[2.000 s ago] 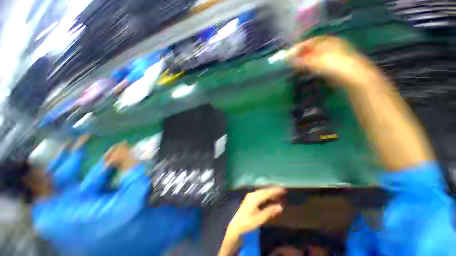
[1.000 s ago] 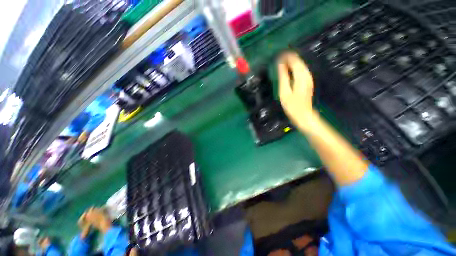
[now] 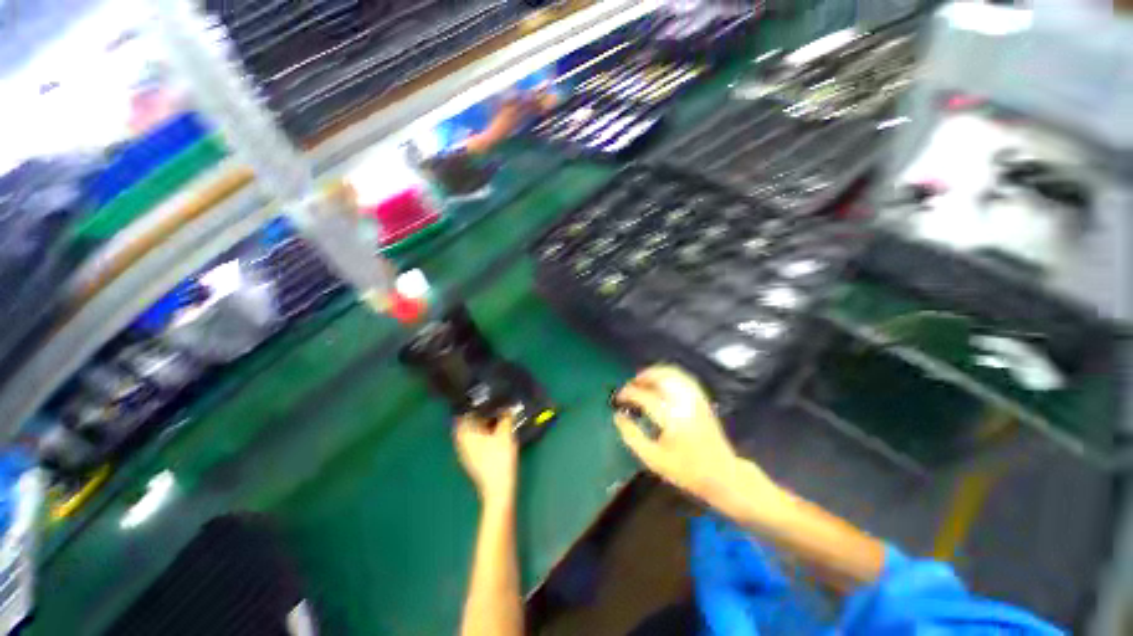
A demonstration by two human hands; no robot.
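Observation:
The black assembly fixture stands on the green mat, with a red grip at its far end and a yellow mark at its near corner. My left hand is at the fixture's near end, fingers on its base; blur hides whether it holds a part. My right hand is right of the fixture, between it and the supply tray, with fingers curled around a small dark component. The black supply tray with shiny parts in its pockets lies beyond my right hand.
A black tray with a white label is cut off at the lower left. A red box and a metal post stand beyond the fixture. More trays lie at the back. A pale machine is at the far right.
The view has swung right. My left hand has come to the fixture. My right hand has moved from beside the fixture's upright part to nearer the bench edge, with a small dark part in its fingers.

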